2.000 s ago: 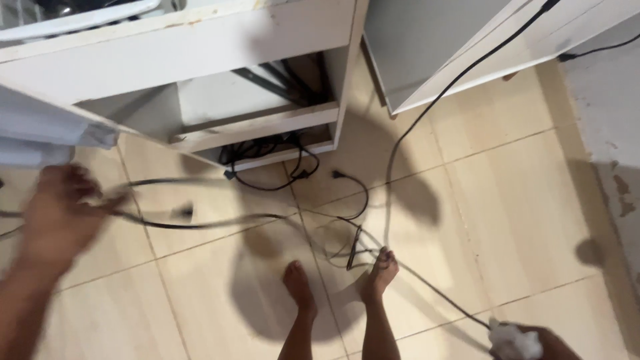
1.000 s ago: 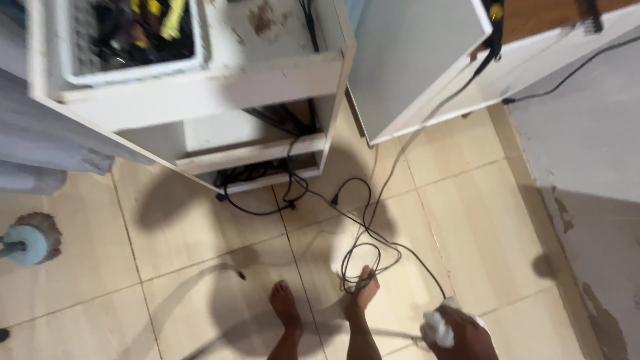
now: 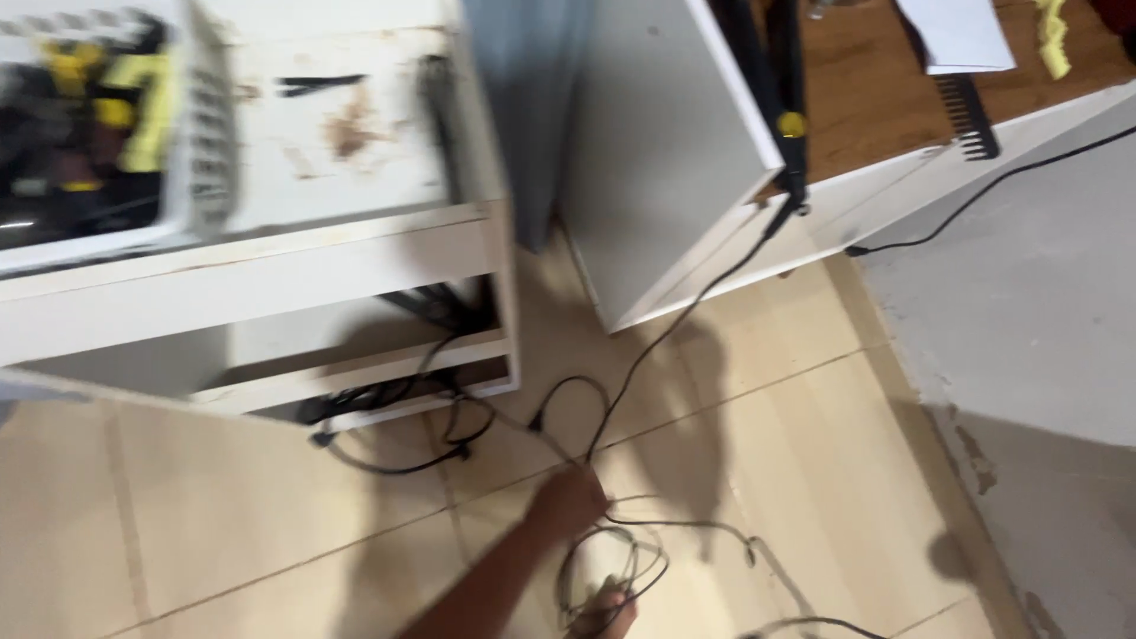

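Observation:
My left hand (image 3: pixel 568 501) reaches down over the tiled floor, its fingers closed around a black cable (image 3: pixel 641 355) that runs up to a black hair straightener (image 3: pixel 792 160) at the desk edge. Just below the hand, thin cable loops (image 3: pixel 612 568) lie over and around my foot (image 3: pixel 608 612). Another length of cable (image 3: pixel 692 524) stretches from the hand to the right. More tangled black cords with plugs (image 3: pixel 390 399) spill from the lowest shelf of the white cabinet. My right hand is out of the frame.
A white basket (image 3: pixel 200 133) of black and yellow items stands on the white cabinet (image 3: pixel 355 248). To the right, a brown-topped desk (image 3: pixel 861 98) holds a black comb (image 3: pixel 967 115) and a paper (image 3: pixel 958 35). A second black cable (image 3: pixel 958 209) hangs beside the peeling wall (image 3: pixel 1047 355).
My left hand has come into the middle and gripped the cable near my foot. My right hand, seen a second ago with a crumpled white thing, has left the view. The view has moved closer.

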